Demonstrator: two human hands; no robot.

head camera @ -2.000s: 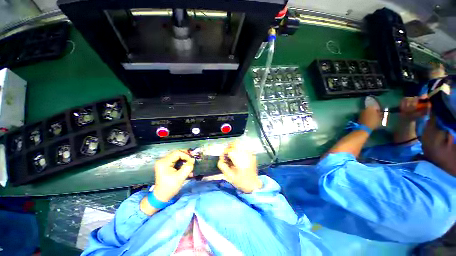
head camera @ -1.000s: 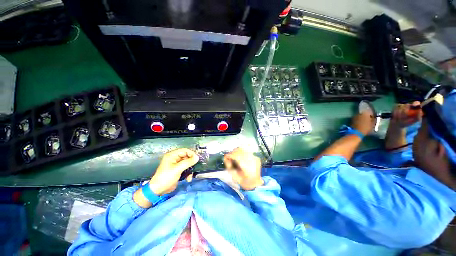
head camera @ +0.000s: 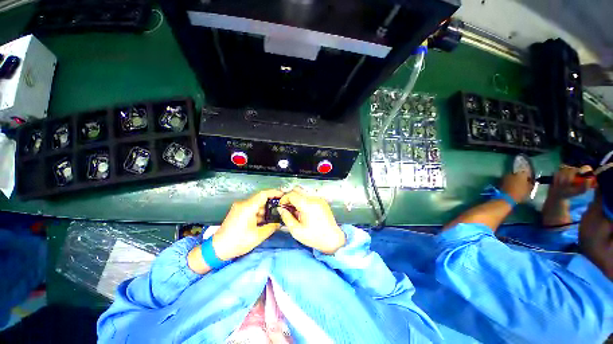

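A small black housing is held in front of the press, close to my body. My left hand grips it from the left side. My right hand meets it from the right, its fingertips on the housing's top and right side. Whether the right fingers also hold a small part cannot be told. The fingers hide most of the housing. The black press stands just beyond, with two red buttons and a white one on its front panel.
A foam tray with units is left of the press. A clear blister tray and an air tube are right of it. Another foam tray and a neighbour with a screwdriver are further right. A white box stands left.
My hands were apart and have come together on the black housing. The silvery thing by my left fingertips no longer shows separately. The press ram and plate came down between the first two frames. The view has shifted.
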